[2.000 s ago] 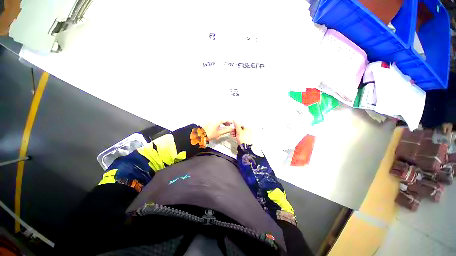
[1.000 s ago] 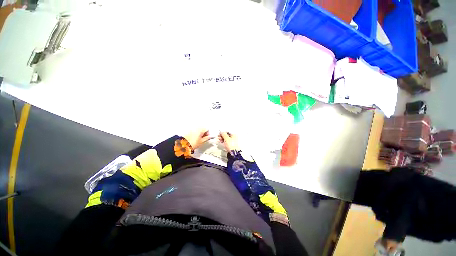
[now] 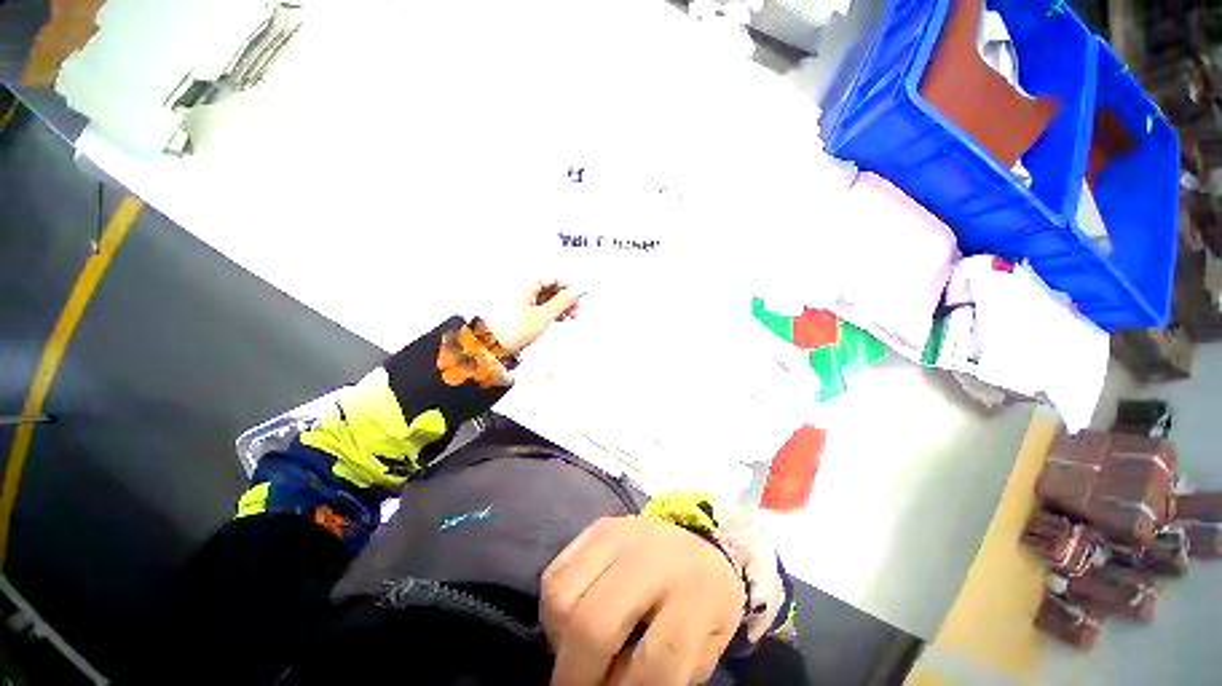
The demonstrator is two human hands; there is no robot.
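Observation:
A large whitish plastic bag with dark lettering lies on the white-covered table in front of me; its outline is lost in glare. My left hand is over the bag, below the lettering, with fingers partly bent; whether it grips the film cannot be told. My right hand is large and close to the camera at the bottom, in front of my body. Its fingers are curled, and whether anything is inside is hidden.
Layered notched pieces lie at the upper left. Blue trays with brown pieces stand at the upper right, beside a pink-edged bundle. Red-green packaging lies on the right. Brown bundles are at far right. A pale-rimmed bin is beside my left sleeve.
My hands were close together at the table's near edge. My left hand has moved forward over the bag; my right hand has come back towards the camera. The other person's dark sleeve has left the view.

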